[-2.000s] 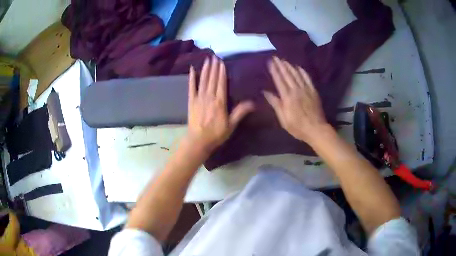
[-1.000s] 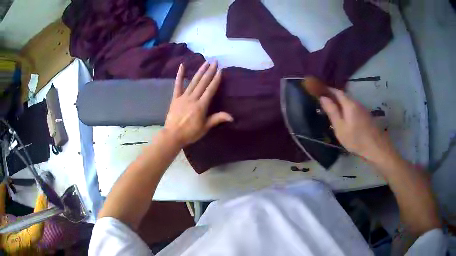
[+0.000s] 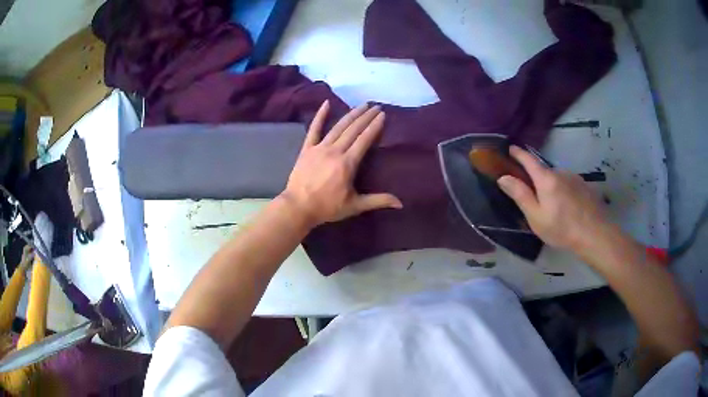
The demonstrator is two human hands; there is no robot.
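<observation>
A dark maroon garment (image 3: 411, 186) lies over the right end of a grey padded sleeve board (image 3: 209, 160), with two long strips reaching up and right. My left hand (image 3: 334, 167) lies flat on the garment's left part, fingers spread, thumb pointing right. My right hand (image 3: 555, 198) grips the brown handle of a dark iron (image 3: 485, 190). The iron rests on the garment's right part. The garment's lower edge lies in front, towards my body. The board's right end is hidden under the cloth.
A crumpled maroon pile (image 3: 186, 62) lies behind the board, with a blue object (image 3: 268, 31) beside it. A white side table (image 3: 109, 256) at left holds black cloth and a tan-grey block (image 3: 83, 182). A person's yellow sleeve (image 3: 36, 302) and a metal lamp or machine arm show lower left.
My right hand has left the cloth and taken hold of the iron, which has moved from the right side onto the garment. The yellow sleeves and metal arm have come into view at lower left.
</observation>
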